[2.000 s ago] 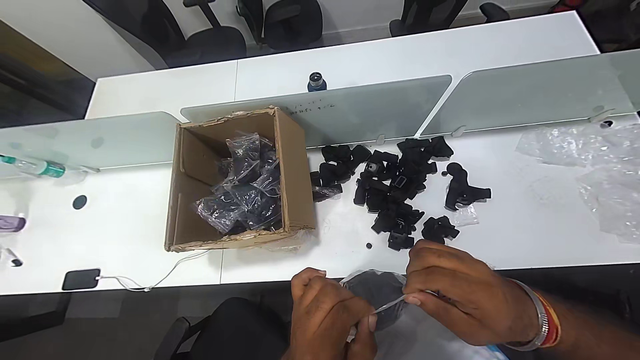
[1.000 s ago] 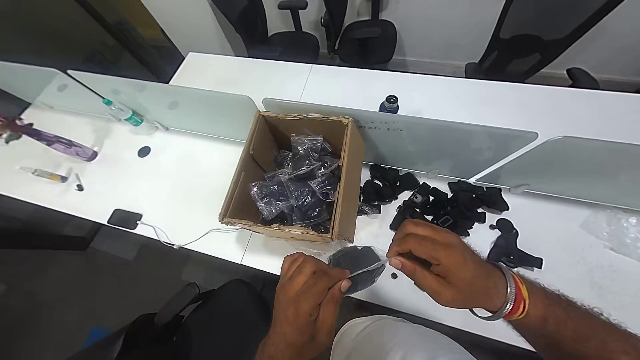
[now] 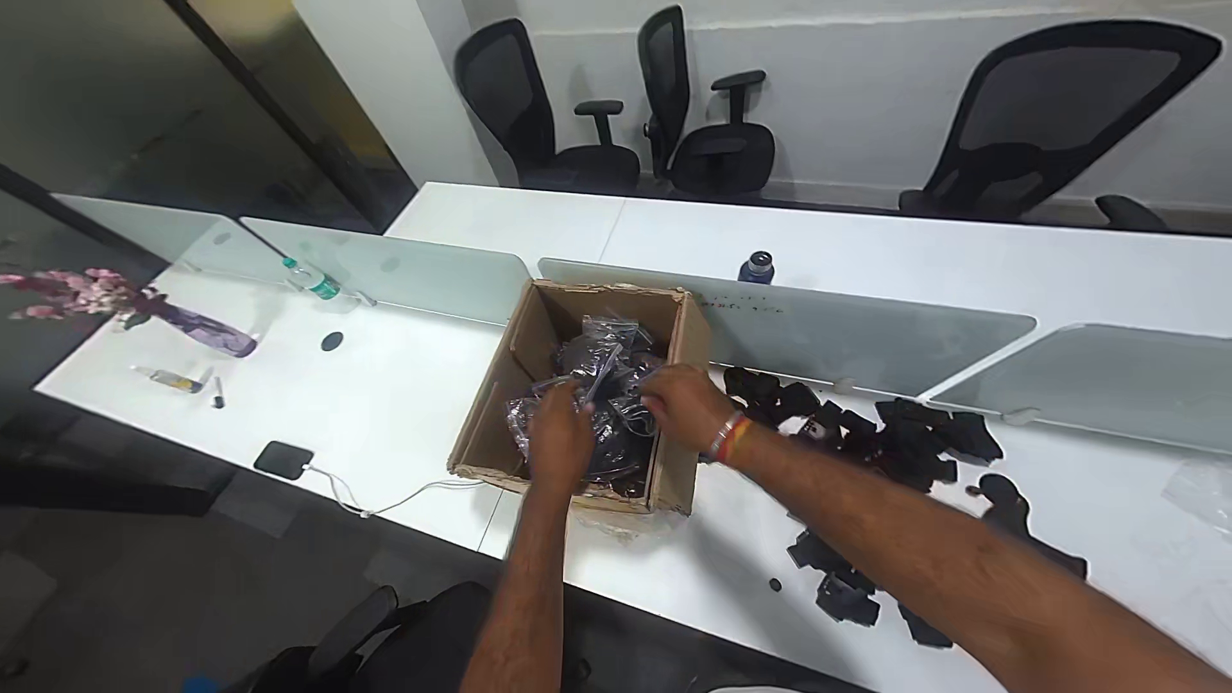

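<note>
An open cardboard box [image 3: 500, 404] stands on the white desk, holding several clear zip bags [image 3: 616, 433] with black items inside. Both my hands are inside its opening. My left hand [image 3: 561, 435] is over the bags at the box's near left, its fingers bent by a bag's edge; whether it grips one is not clear. At the right wall, my right hand [image 3: 685, 404] has its fingertips on clear plastic, and its grip is partly hidden. Loose black items [image 3: 905, 443], whose kind I cannot tell, lie in a pile right of the box, partly behind my right forearm.
Glass dividers [image 3: 866, 342] run behind the box. To the left are a plastic bottle [image 3: 313, 279], a purple vase [image 3: 207, 329] with pink flowers, and a black device [image 3: 284, 460] with a white cable. A dark bottle [image 3: 757, 268] stands behind the divider. Clear plastic [image 3: 1198, 496] lies far right.
Both hands have moved from the near desk edge, where they held a clear bag with a dark item, into the cardboard box. The view has shifted left.
</note>
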